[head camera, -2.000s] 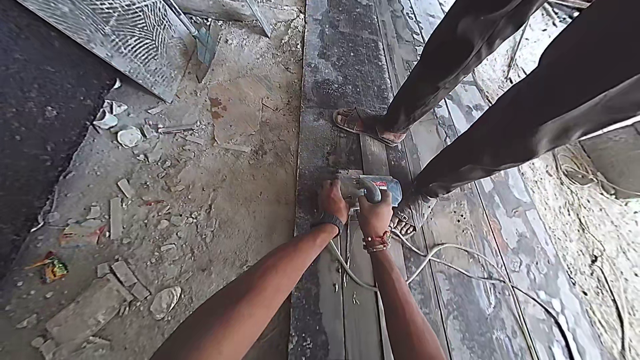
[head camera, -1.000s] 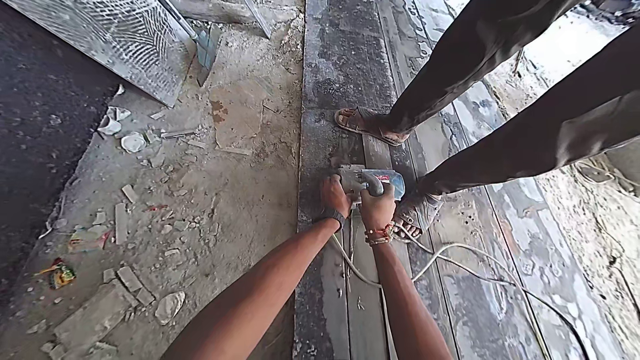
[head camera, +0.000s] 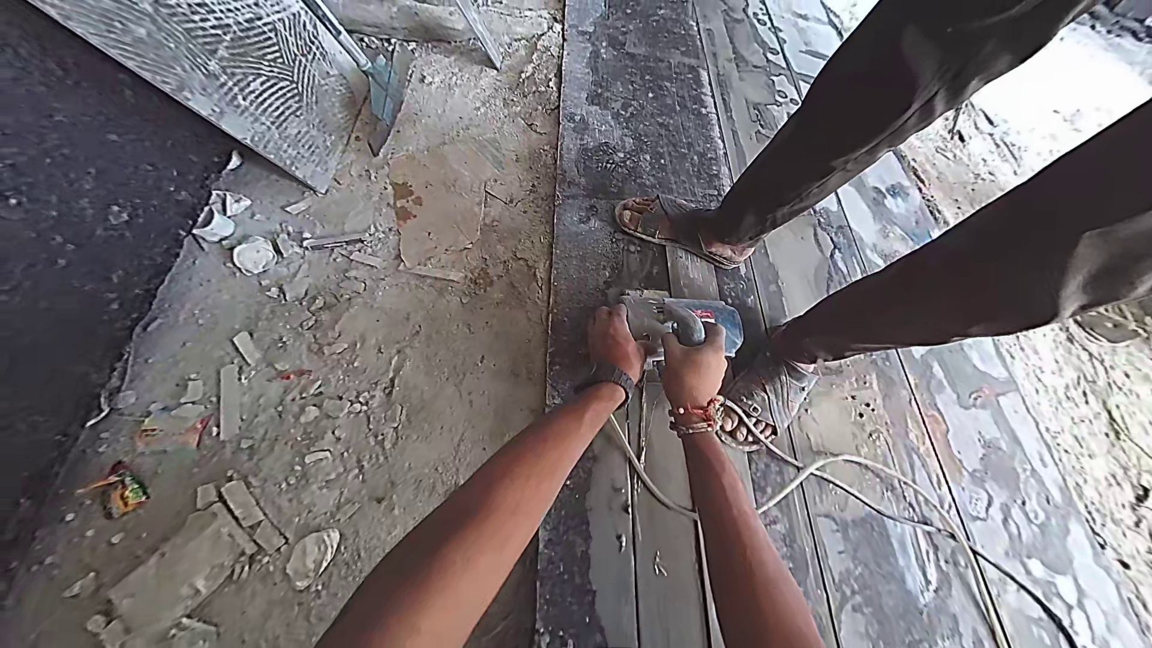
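Note:
Both my hands grip a corded power tool (head camera: 720, 326) with a blue housing and grey metal front, perhaps a handheld saw; its working edge is hidden. My left hand (head camera: 616, 340) closes around the grey front part. My right hand (head camera: 694, 364) is shut on the grey rear handle. Beneath the tool, a narrow grey strip (head camera: 691, 273) runs lengthwise over long dark slabs or boards (head camera: 630, 108). A pale cord (head camera: 846, 461) loops beside my right wrist and trails off to the lower right.
A person in dark trousers stands with one sandalled foot (head camera: 684, 229) beyond the tool and the other (head camera: 765, 405) right beside my right hand. Broken tile pieces (head camera: 180, 558) and rubble litter the floor at left. A ridged panel (head camera: 261, 72) leans at upper left, near a blue-grey blade (head camera: 385, 94).

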